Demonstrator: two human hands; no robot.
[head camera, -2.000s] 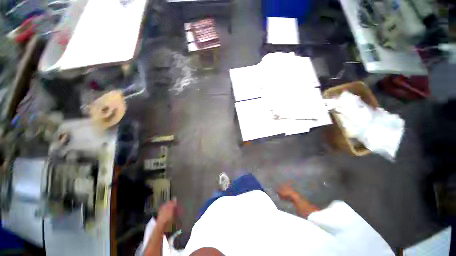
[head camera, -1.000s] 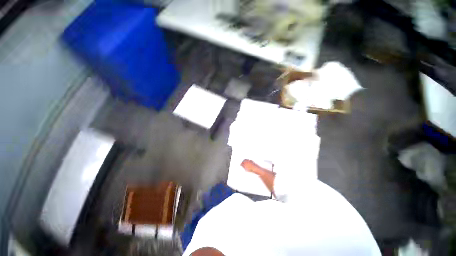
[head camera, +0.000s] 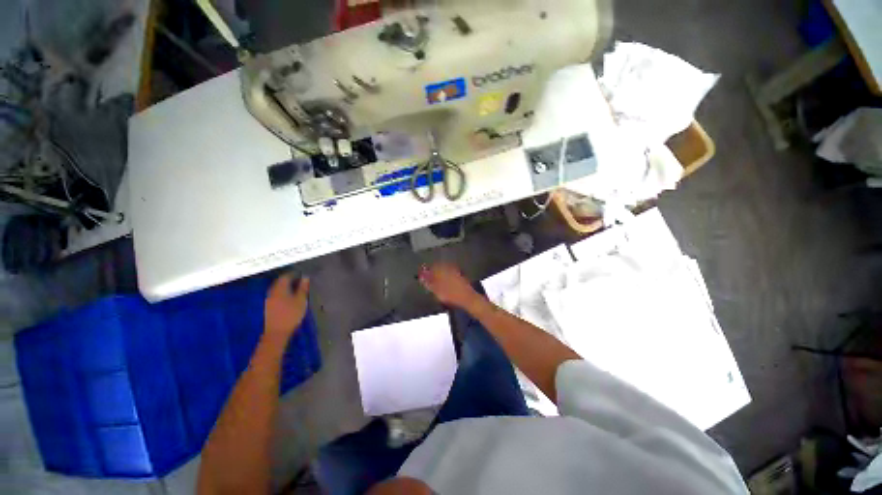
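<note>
The cream sewing machine stands on a white table with a ruler edge. Dark-handled scissors lie right of the needle area. The slide plate is by the needles. My left hand is below the table's front edge, above a blue bin, fingers a little apart, with nothing seen in it. My right hand is below the front edge too, right of my left, fingers loosely bent and seemingly empty. Neither hand touches the machine.
A stack of white cut pieces lies at my right. A basket with crumpled white cloth stands beside the table's right end. The blue bin is at the left. A pale square stool is between my arms.
The view has turned and come close to the sewing machine. The white stack is now at my right. Both hands are now in view at the table's front edge; my left was out of view a second ago.
</note>
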